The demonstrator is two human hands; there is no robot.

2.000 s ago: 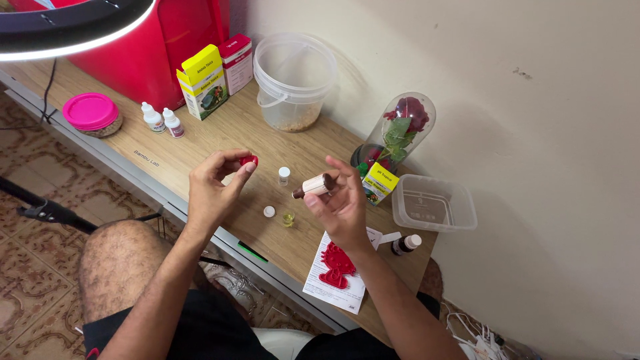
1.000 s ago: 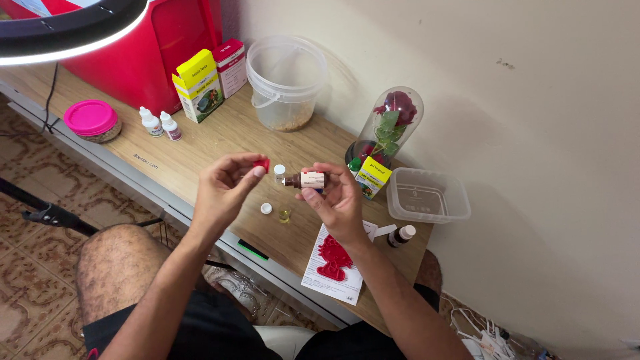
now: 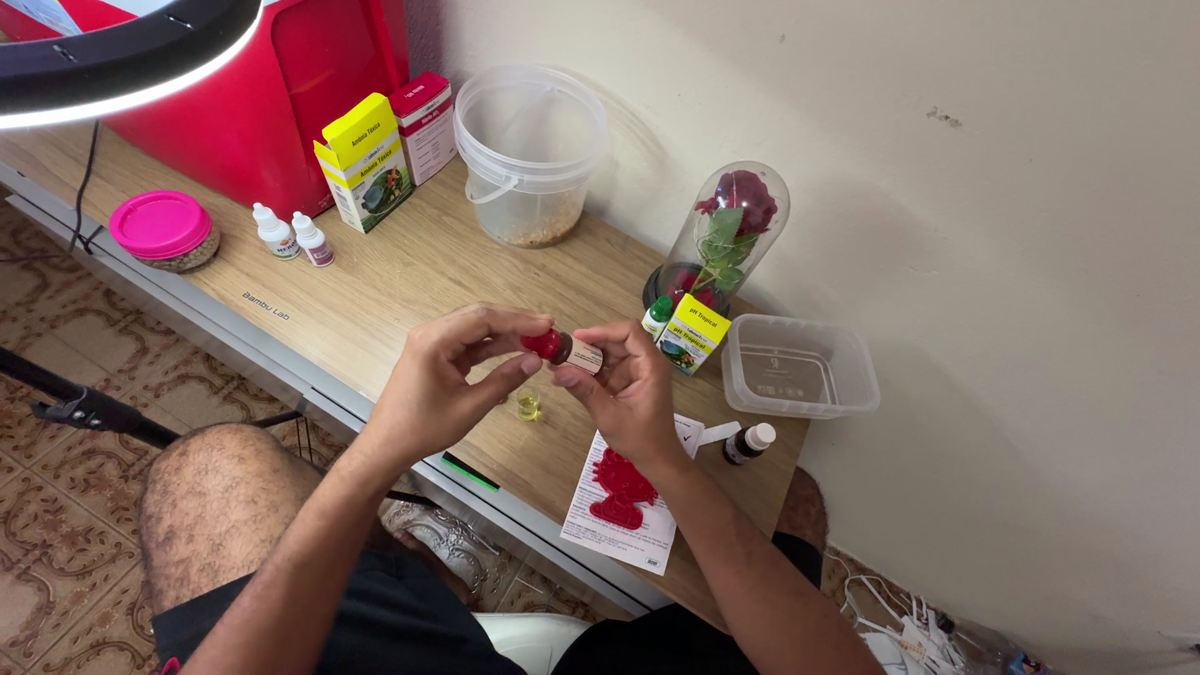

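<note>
My right hand holds a small brown bottle with a pale label, tilted on its side over the table. Between the fingers of my left hand is a red cap, which meets the bottle's neck. Whether it is threaded on cannot be told. Just below the hands stands a small clear vial with yellow liquid. A printed sheet lies beneath my right wrist, with a red plastic figure on it. Beside the sheet stands a dark bottle with a white cap.
Along the wall are a clear bucket, a rose under a dome, a yellow and white box and a clear plastic tub. Two white dropper bottles and a pink-lidded jar stand left. A ring light hangs upper left.
The red cap and the brown bottle, apart in the earlier frames, now meet. My hands have come together. The small white-capped vial and white cap seen on the table before are now hidden or nearly so.
</note>
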